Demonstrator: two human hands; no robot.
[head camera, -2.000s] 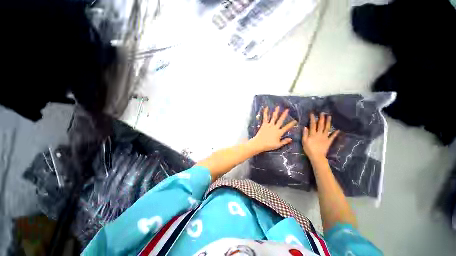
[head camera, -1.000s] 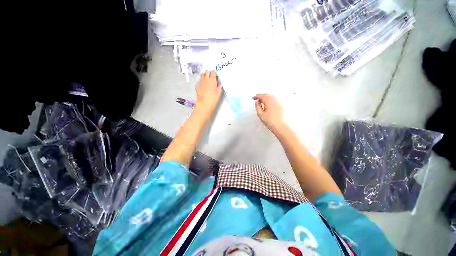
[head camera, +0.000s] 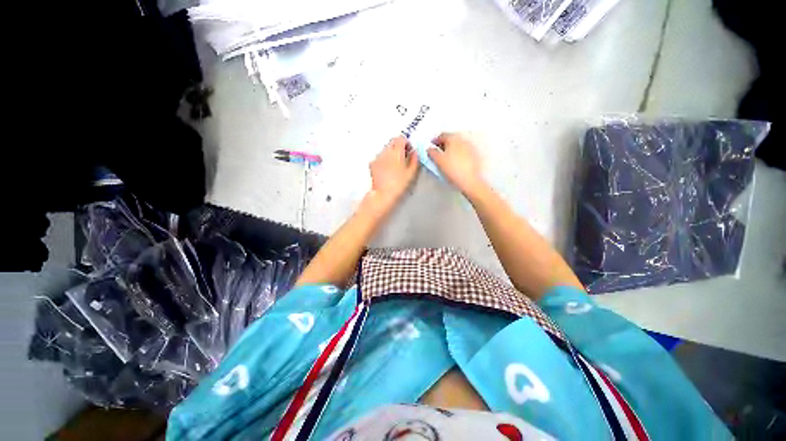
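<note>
A small pale blue strip, perhaps a sticker backing (head camera: 429, 162), is held between my two hands over the middle of the white table. My left hand (head camera: 396, 169) pinches it with the fingertips from the left. My right hand (head camera: 455, 161) holds it from the right. Small dark printed marks lie just above my fingertips. A bagged black garment (head camera: 668, 202) lies flat on the table at the right, under shiny clear plastic, with no hand on it.
Loose black garments (head camera: 95, 95) are heaped at the left. Bagged garments (head camera: 164, 301) lie below the table edge at lower left. A pink-and-blue pen or tool (head camera: 298, 158) lies left of my hands. Empty polybags (head camera: 284, 21) are stacked at the top. Black cloth is at upper right.
My hands have left the bagged garment and moved left. Since the last frame they have come close together, with the pale blue piece between their fingertips. The view has shifted.
</note>
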